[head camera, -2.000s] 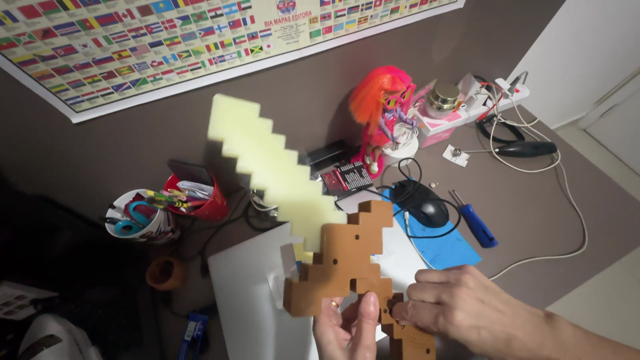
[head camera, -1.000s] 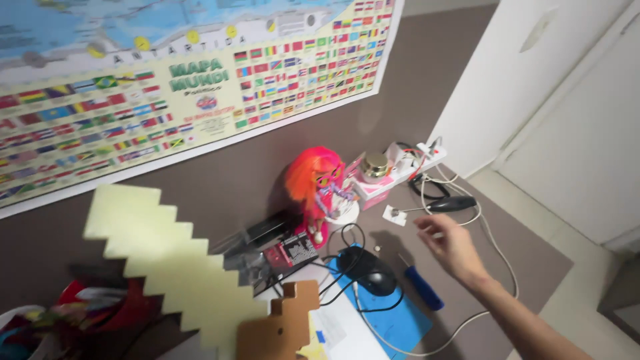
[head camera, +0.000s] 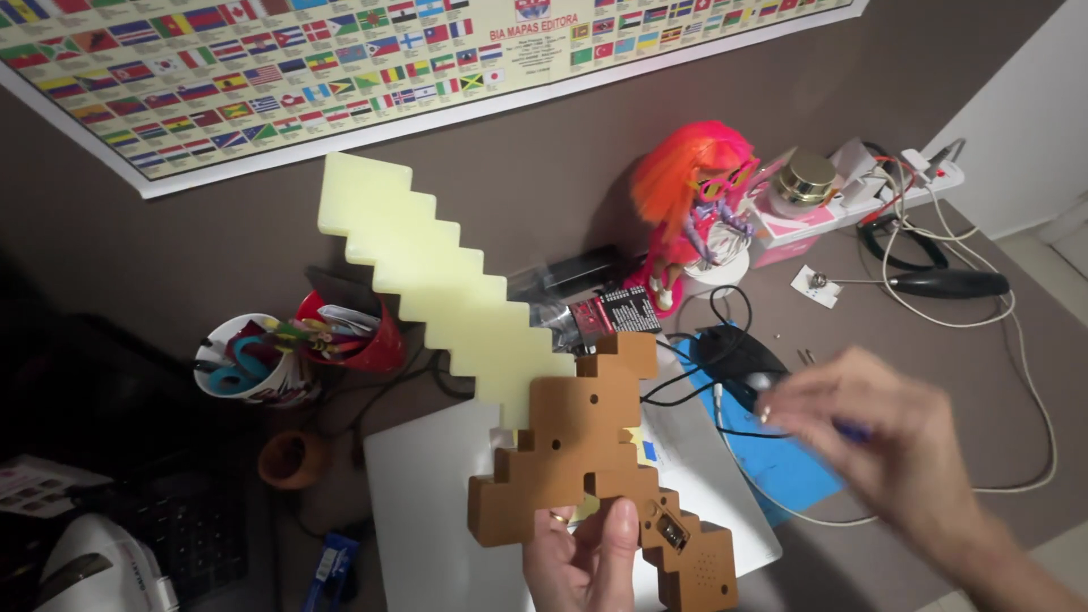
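Observation:
My left hand (head camera: 586, 557) holds a pixel-shaped toy sword by its brown plastic hilt (head camera: 586, 425); the pale yellow stepped blade (head camera: 442, 280) points up and left. In the lower handle a small compartment (head camera: 671, 529) lies uncovered, with something metallic inside. To the right of the hilt, my right hand (head camera: 884, 433) is raised over the desk, blurred, its fingertips pinched on a tiny pale object (head camera: 765, 414) that I cannot identify. Behind that hand, a blue-handled screwdriver (head camera: 852, 430) is mostly hidden. A few tiny screw-like pieces (head camera: 806, 357) lie just beyond the hand.
A black computer mouse (head camera: 739, 361) and its cable lie on a blue sheet (head camera: 786, 467). A doll (head camera: 697, 204), a jar (head camera: 803, 183) and a power strip (head camera: 931, 174) stand at the back. Pen cups (head camera: 255, 361) are left, a closed silver laptop (head camera: 433, 493) beneath the sword.
My right hand was at the handle two seconds ago, then reached over the desk at the right; now it is nearer the sword, with a tiny object at its fingertips. The view swung away and back.

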